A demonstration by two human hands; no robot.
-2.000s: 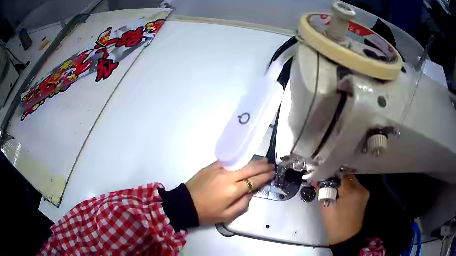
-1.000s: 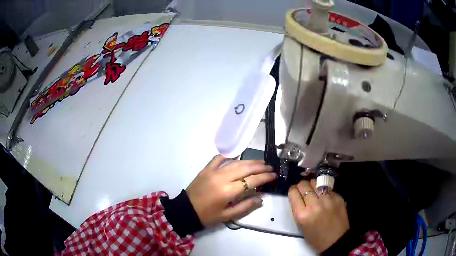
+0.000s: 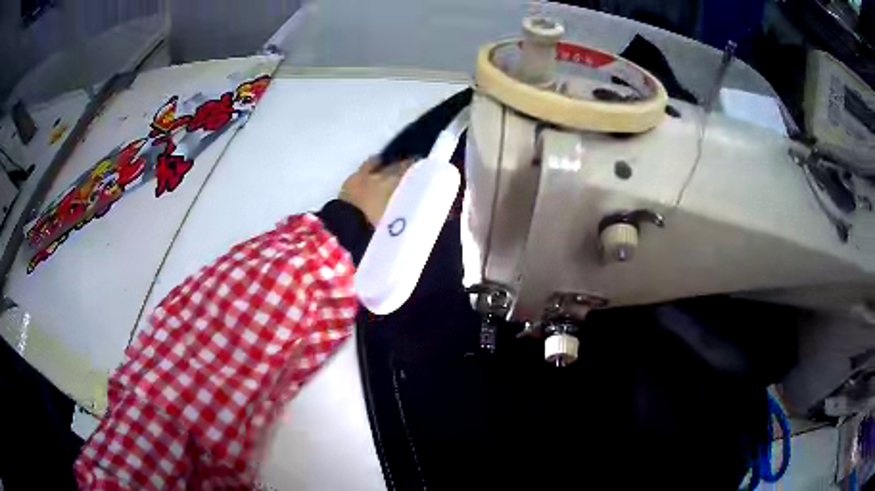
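Note:
A large dark garment (image 3: pixel 576 412) with pale stitch lines lies under and around the cream sewing machine head (image 3: pixel 566 201) and covers the needle plate. My left hand (image 3: pixel 374 192) is on the far side of the white oval lamp (image 3: pixel 408 240), at a dark strip of the cloth behind it. The lamp hides part of the hand, and the fingers look blurred at the cloth. The presser foot (image 3: pixel 488 333) stands over the dark cloth. My right hand is not visible.
A cream tape roll (image 3: pixel 576 101) lies atop the machine head. A red-and-yellow sticker (image 3: pixel 144 173) is on the table's left part. Blue handles (image 3: pixel 770 441) show at the lower right. A thin rod and thread rise behind the head.
My left hand has moved from beside the presser foot up and away, behind the lamp. My right hand has gone out of sight. The dark garment now spreads over the machine bed and toward the front.

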